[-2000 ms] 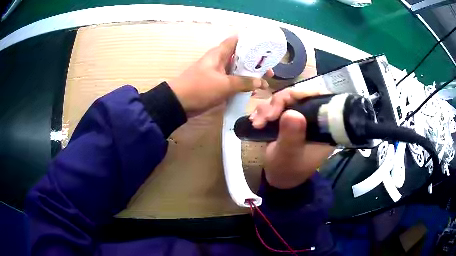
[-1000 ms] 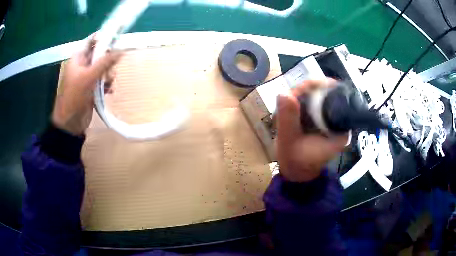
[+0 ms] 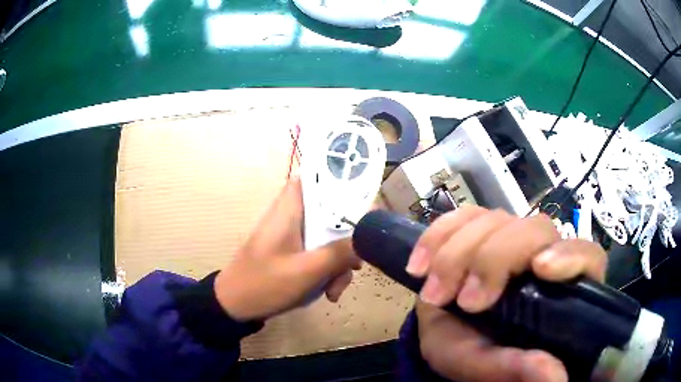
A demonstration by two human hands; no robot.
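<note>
My left hand [image 3: 276,261] grips a white curved housing arm [image 3: 319,201] above the cardboard mat, with its broad head away from me. The head shows a round spoked vent [image 3: 348,157]. Red wires [image 3: 295,151] show just left of the head. My right hand [image 3: 485,291] is closed around a black electric screwdriver [image 3: 388,240]. Its thin bit points at a small hole on the housing below the vent; whether it touches is hard to tell. The lower part of the housing is hidden by my left hand.
Cardboard mat [image 3: 179,194] under the hands. A dark grey ring [image 3: 407,127] lies behind the housing. The grey-white screw feeder [image 3: 478,160] stands to the right, with piled white pieces [image 3: 627,179] beyond. Green conveyor belt [image 3: 246,67] runs behind, carrying a white part [image 3: 351,10]. Black cords hang at right.
The housing held on the far left over the belt edge one second ago is now a different-looking white arm at centre, vent up. The screwdriver has come down and left, its bit at the housing.
</note>
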